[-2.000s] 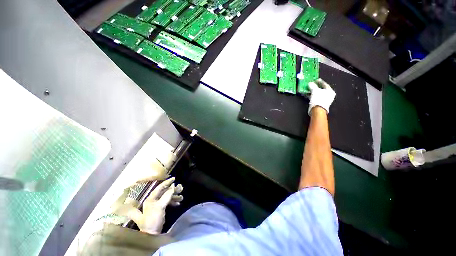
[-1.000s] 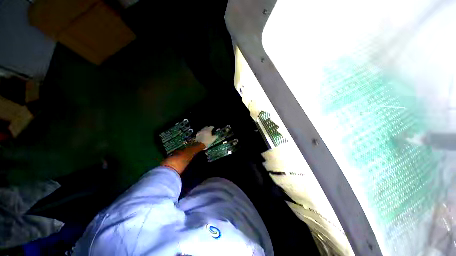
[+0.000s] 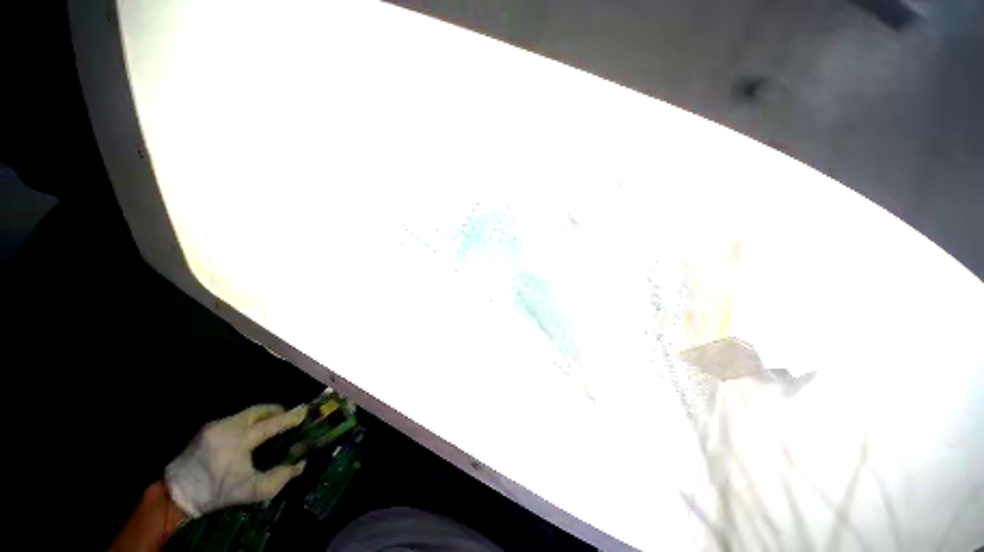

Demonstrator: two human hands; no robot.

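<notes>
My left hand (image 3: 232, 464), in a white glove, is at the lower left with its thumb and fingers around a green circuit board (image 3: 335, 428). The board is close to the cabinet window's lower frame. More green boards (image 3: 332, 482) lie below and beside the hand, dim and partly covered by it. I do not see my right hand; the window is washed out by glare.
The bright cabinet window (image 3: 324, 173) fills most of the view, with its pale frame (image 3: 475, 464) curving along the lower left. A faint tan block (image 3: 725, 358) and greenish mesh (image 3: 545, 307) show through the glare. The left side is dark.
The view has swung towards the cabinet window. My left hand was over the rows of boards a second ago; now it grips a board beside the window frame.
</notes>
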